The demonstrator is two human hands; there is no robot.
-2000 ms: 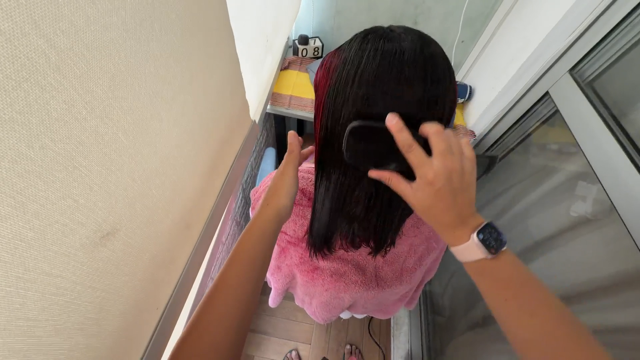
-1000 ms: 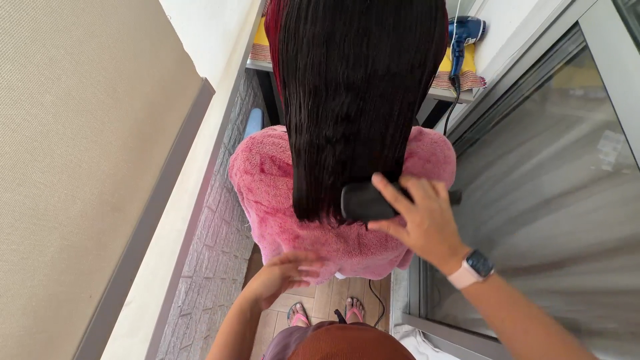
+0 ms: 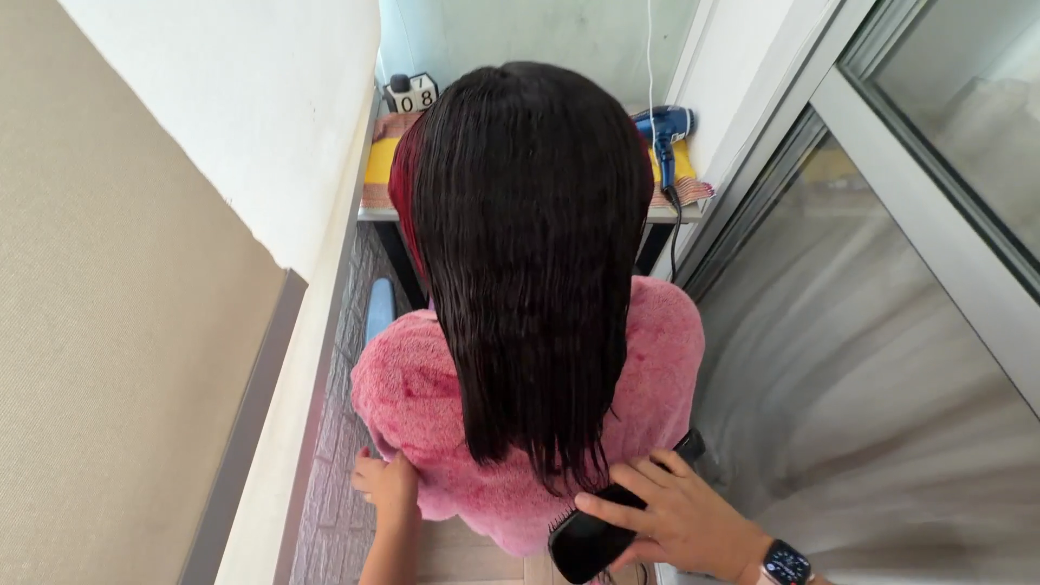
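Note:
A seated person with long, straight, damp-looking black hair, red at the left side, faces away. A pink towel covers the shoulders and back beneath the hair. My right hand, with a watch on its wrist, grips a black paddle hairbrush just below the hair ends; some bristles show at its left edge. My left hand is at the lower left edge of the towel, fingers bent; whether they pinch the towel is unclear.
Beyond the person stands a table with a striped cloth, a blue hair dryer and a block calendar. A beige panel borders the left, a sliding glass door the right.
Since one second ago, the brush in my right hand has moved off the hair to below its ends. My left hand is now at the towel's left edge. The view has shifted, showing the whole head.

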